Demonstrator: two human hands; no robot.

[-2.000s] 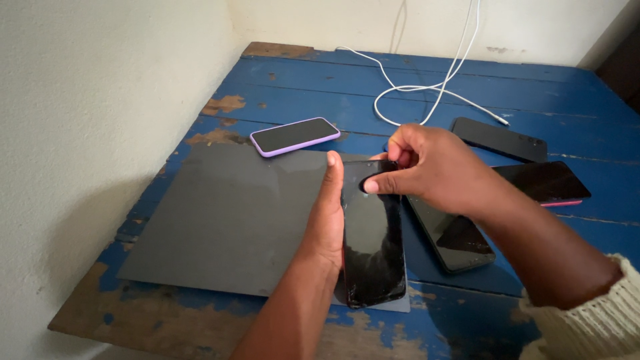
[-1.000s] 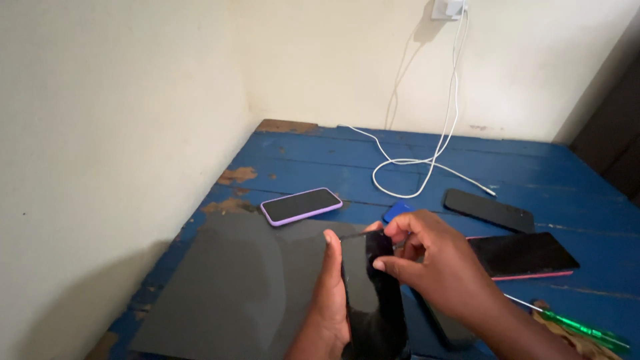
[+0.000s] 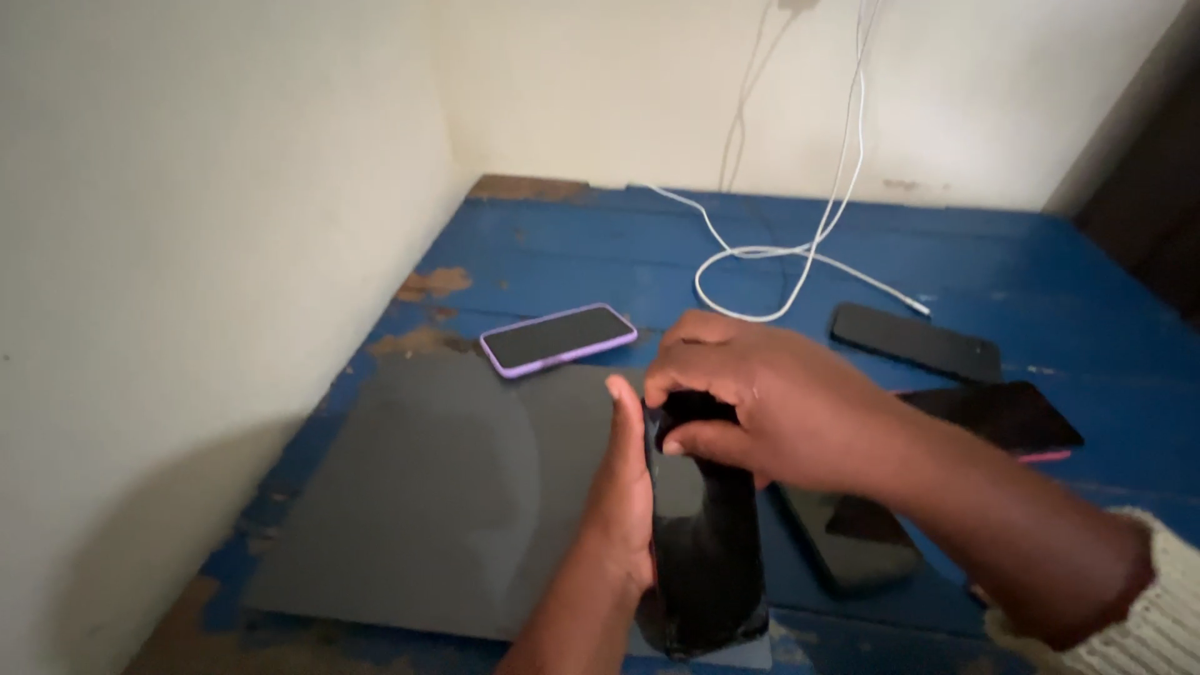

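Note:
A black smartphone (image 3: pixel 708 562) stands tilted over the right part of a dark grey mat (image 3: pixel 441 487), its glossy screen towards me. My left hand (image 3: pixel 623 497) holds its left side, thumb up along the edge. The fingers and thumb of my right hand (image 3: pixel 741 394) pinch at the phone's top end; whether they hold anything small there is hidden. Beyond the mat's far edge lies a phone in a purple case (image 3: pixel 560 339), screen up. To the right of the held phone, another dark phone (image 3: pixel 848 539) rests partly beneath my right forearm.
The blue, worn wooden table (image 3: pixel 562 244) meets pale walls at the left and back. A white cable (image 3: pixel 764 251) loops across its far part. A dark phone (image 3: pixel 914 342) and a black phone with a pink edge (image 3: pixel 1017 412) lie at the right.
The fingers of my right hand have shifted over the top end of the held phone and now cover more of it. The view has tilted up, then partly back down.

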